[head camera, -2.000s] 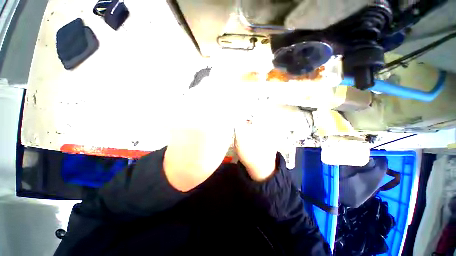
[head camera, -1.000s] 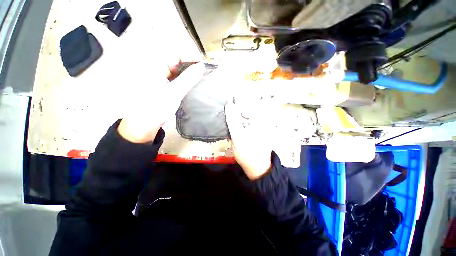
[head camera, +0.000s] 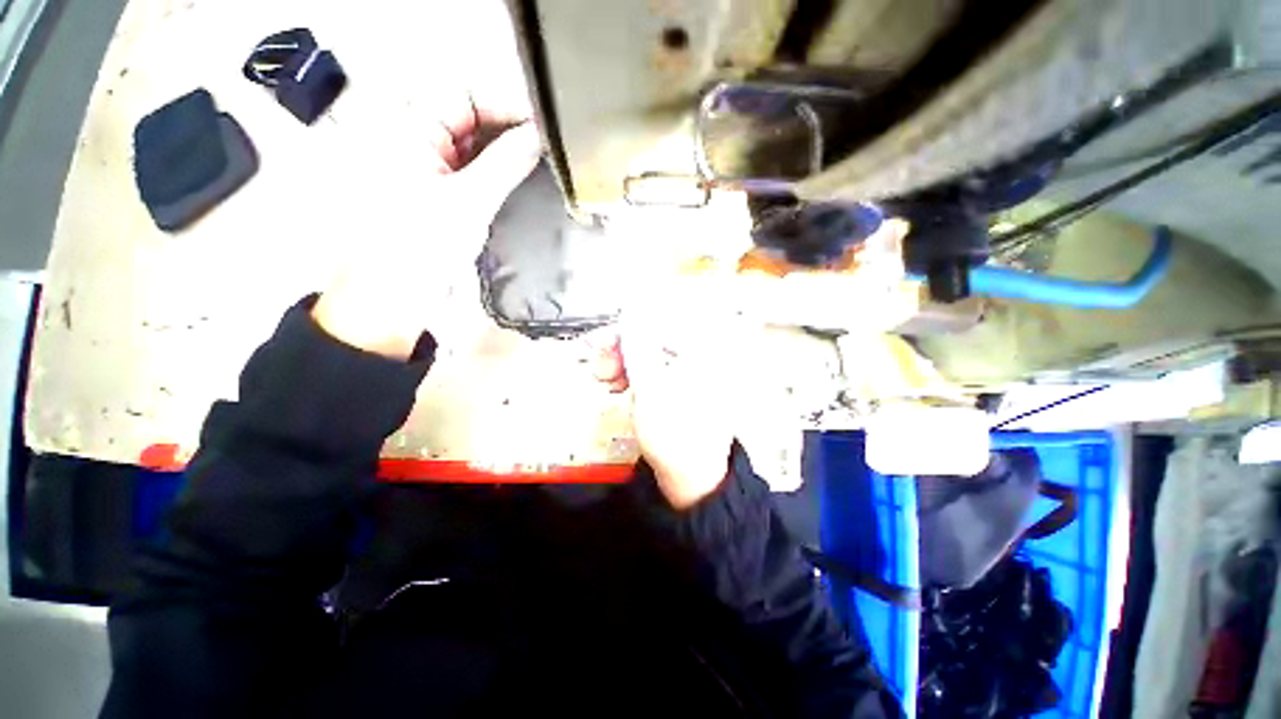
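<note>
A dark pouch (head camera: 541, 260) with a raised seam rim lies between my hands, beside the sewing machine head (head camera: 618, 113). It looks grey in the glare. My left hand (head camera: 436, 211) is at its left and upper edge, with fingertips showing near the top; much of the hand is washed out. My right hand (head camera: 674, 379) is at its right lower edge, a fingertip showing beside the rim. The glare hides the exact grip of both hands and the needle area.
Flat black panels (head camera: 197, 157) and a small black looped piece (head camera: 298, 73) lie at the table's far left. A blue hose (head camera: 1075, 291) curves along the machine. A blue crate (head camera: 878, 562) at the right holds a black work bundle (head camera: 990, 639) and a grey fabric piece (head camera: 972, 523).
The pouch came into view out of the glare, then moved slightly up and left. My left hand has moved left from its first place. The camera view has shifted, showing more machine head.
</note>
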